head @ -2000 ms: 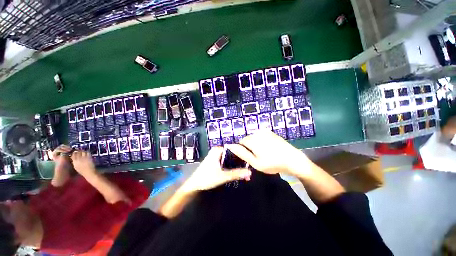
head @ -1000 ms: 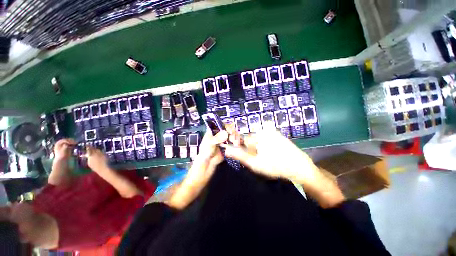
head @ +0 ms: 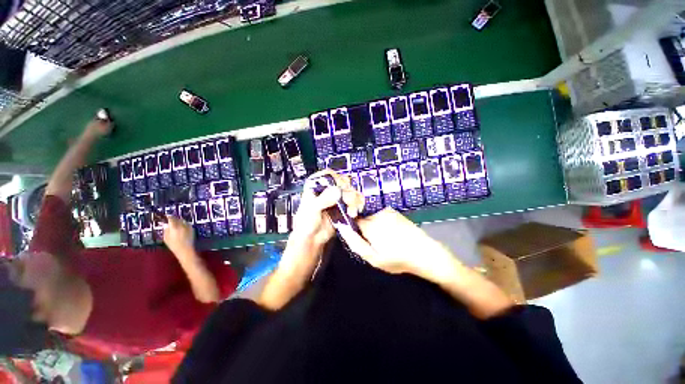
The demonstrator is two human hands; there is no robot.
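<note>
A dark handset (head: 342, 219) is held between my two hands in front of my body, just below the rows. My left hand (head: 312, 214) is closed around its upper end and left side. My right hand (head: 379, 236) grips its lower right side. The fingers hide much of the handset. Front shells (head: 411, 184) with pale-rimmed screen windows lie in tight rows on the green bench beyond my hands. One pale unit (head: 441, 145) lies crosswise in the middle row.
Single phones (head: 294, 70) lie spaced on the green belt beyond a pale rail. Grouped phones (head: 293, 156) lie left of my rows. A stacked parts tray (head: 620, 155) stands at right, with an open cardboard box (head: 541, 262) below. A worker in red (head: 143, 300) is at left.
The handset has turned from lying across my hands to a slanted, upright hold. The belt phones have shifted left. The neighbouring worker's arm now reaches out to a phone on the belt.
</note>
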